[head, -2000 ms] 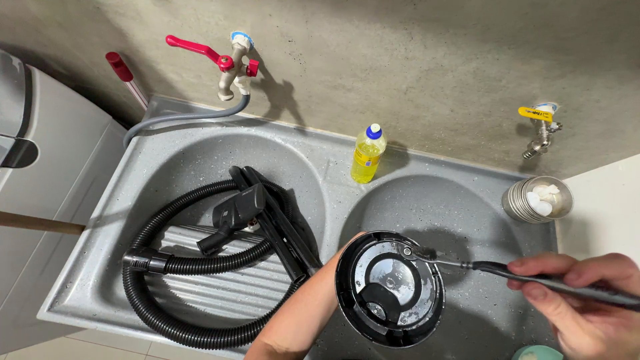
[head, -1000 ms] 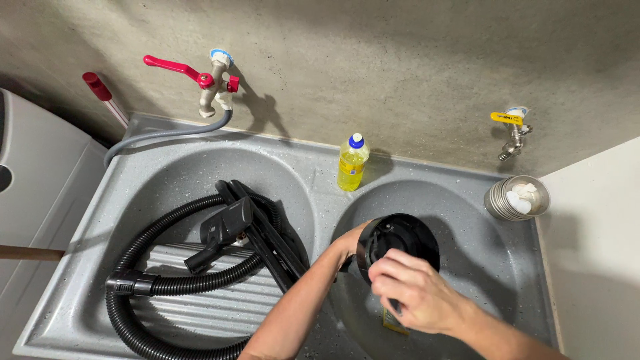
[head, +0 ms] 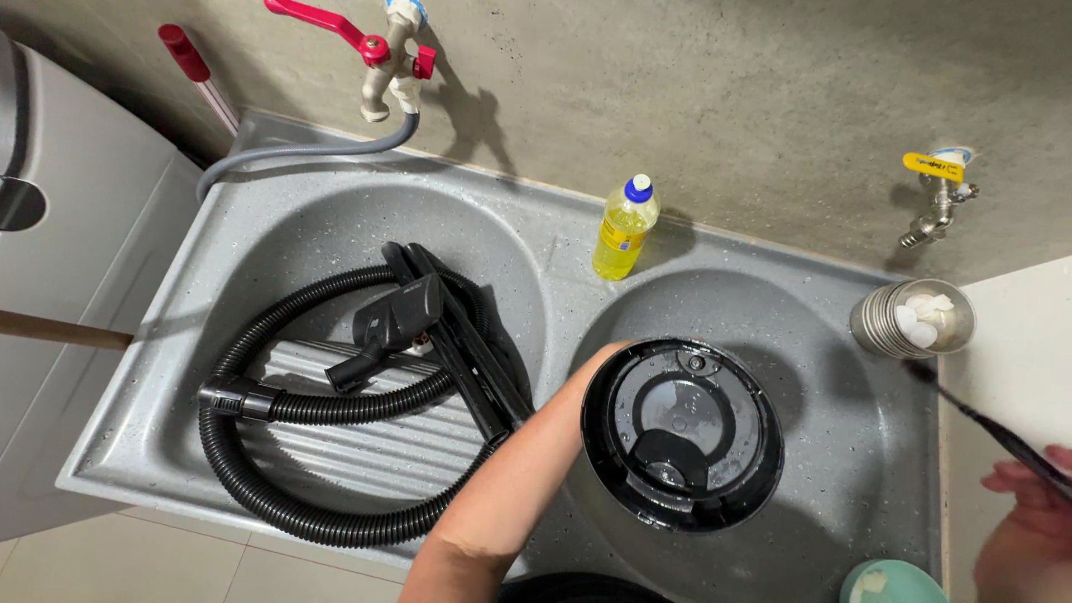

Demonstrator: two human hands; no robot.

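Observation:
A wet round black plastic vacuum-cleaner part (head: 682,419) is held over the right basin, its inner face toward the camera. My left forearm reaches up to it, and my left hand is mostly hidden behind it; only a bit of it (head: 615,350) shows at the rim. At the right edge, my right hand (head: 1026,523), blurred, holds a thin black-handled brush (head: 988,427), its dark tip just below the metal cup. In the left basin lie a ribbed black vacuum hose (head: 327,528), a black floor nozzle (head: 398,314) and black tubes (head: 469,377).
A bottle of yellow liquid (head: 621,230) stands on the rim of the grey double sink (head: 578,251). Metal cup with white pieces (head: 913,318), green container (head: 892,582), red-handled tap (head: 389,67) with grey hose, and yellow-handled tap (head: 938,197) surround the basins. A wooden stick (head: 63,328) is at left.
My right hand has moved from over the black part to the right edge with the brush. The part's inner face, largely covered by that hand a second ago, shows again.

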